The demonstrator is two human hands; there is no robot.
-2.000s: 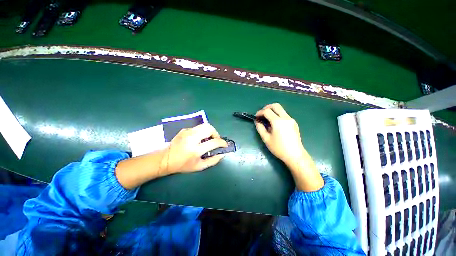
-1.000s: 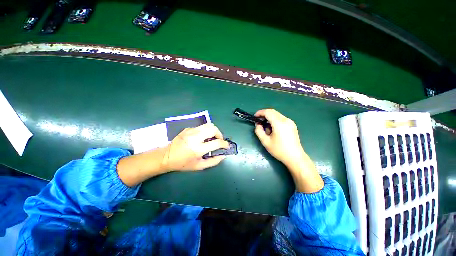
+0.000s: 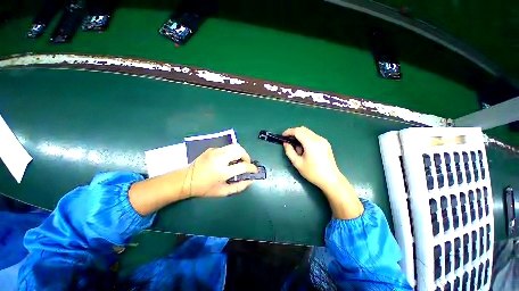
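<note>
My left hand (image 3: 219,172) rests on the bench with its fingers on a flat black module (image 3: 257,172), whose right end shows. Under and behind that hand lie a dark grey adhesive sheet (image 3: 207,145) with a white border and white backing paper (image 3: 165,159). My right hand (image 3: 310,156) holds a slim black oblong piece (image 3: 272,137) by its right end, its left end pointing at the left hand's side. Silvery details show on its left end. The fingers hide the rest of it, and I cannot tell if tweezers are held.
White trays (image 3: 449,139) with rows of black modules stand at right. A black oblong piece (image 3: 510,210) lies beyond them. A white strip (image 3: 12,150) lies far left. Behind the chipped rail (image 3: 227,79), part-built phones (image 3: 176,29) lie on the green belt (image 3: 273,51).
The piece in my right hand has turned flatter and moved slightly left with the hand. My left hand keeps its place on its module. Phones on the belt have moved slightly right.
</note>
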